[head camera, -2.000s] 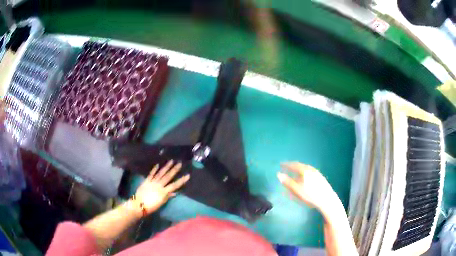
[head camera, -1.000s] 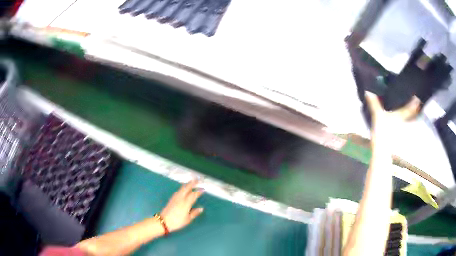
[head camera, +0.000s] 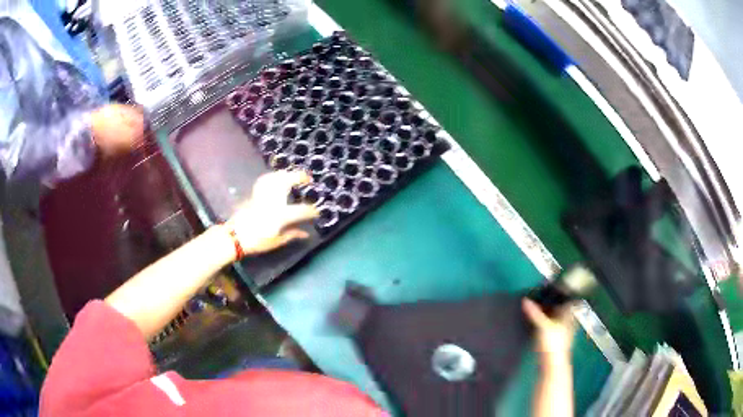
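The black three-cornered fixture (head camera: 407, 342) lies on the teal mat (head camera: 391, 252) in front of me, blurred, with a pale round hole at its centre. My right hand (head camera: 556, 334) grips its far right corner block. The dark ring tray (head camera: 195, 167) stands at the left, with rings (head camera: 350, 122) in close rows and a bare strip on its near left side. My left hand (head camera: 273, 213) is over the edge of the rows, fingertips at the nearest rings. Whether it has closed on a ring cannot be told.
Clear blister trays (head camera: 187, 37) lie beyond the ring tray. Another fixture (head camera: 635, 236) is on the green conveyor (head camera: 456, 89) at the right. Pale interleaf sheets (head camera: 644, 387) stand at lower right. Another person's blurred hand (head camera: 118, 129) is at upper left, beside clear plastic.
The view has swung left. My right hand has come back from the shelf to the bench and holds a fixture on the mat. My left hand has moved to the ring tray.
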